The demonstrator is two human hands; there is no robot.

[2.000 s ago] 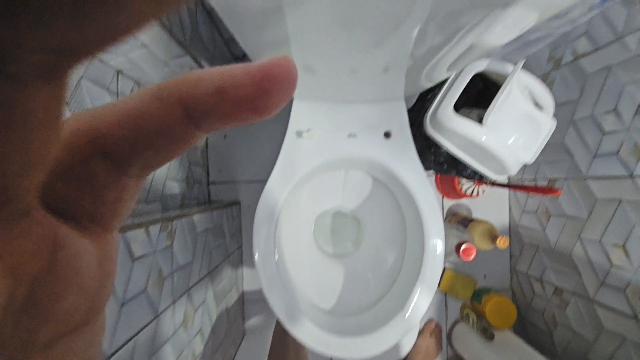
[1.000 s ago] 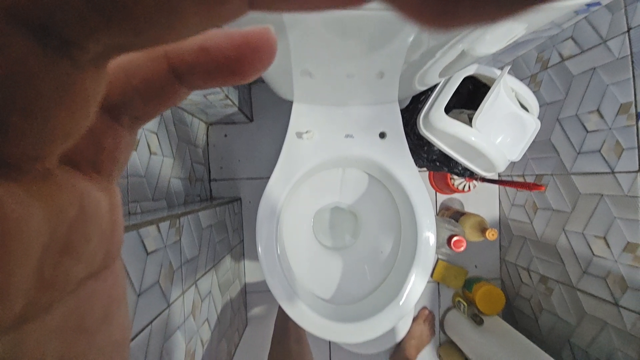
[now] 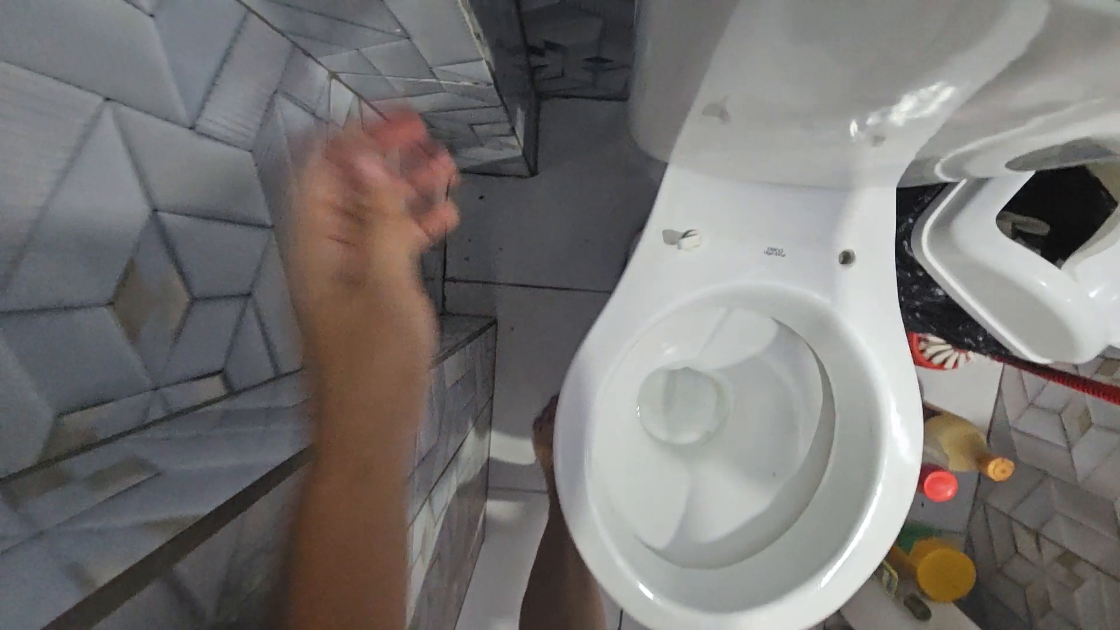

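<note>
My left hand (image 3: 381, 179) is blurred, over the tiled wall and ledge left of the toilet; its fingers look curled, and whether it holds anything cannot be made out. To its right stands a white ceramic toilet bowl (image 3: 884, 490), without a seat, with water (image 3: 682, 405) at its bottom. A small white fitting (image 3: 689, 240) is at the left mounting point on the rear rim, and a bare hole (image 3: 846, 257) is at the right one. My right hand is not in view.
Right of the bowl are a white waste bin (image 3: 971, 262) with a black bag, a red-handled brush (image 3: 1067, 381), a bottle with an orange cap (image 3: 958, 440), a red cap (image 3: 940, 484) and a yellow-lidded container (image 3: 945, 570). A tiled ledge (image 3: 455, 385) edges the left side.
The hand that was large and close to the camera at the upper left is now farther off, beside the left wall. The view has shifted to the left and nearer the bowl.
</note>
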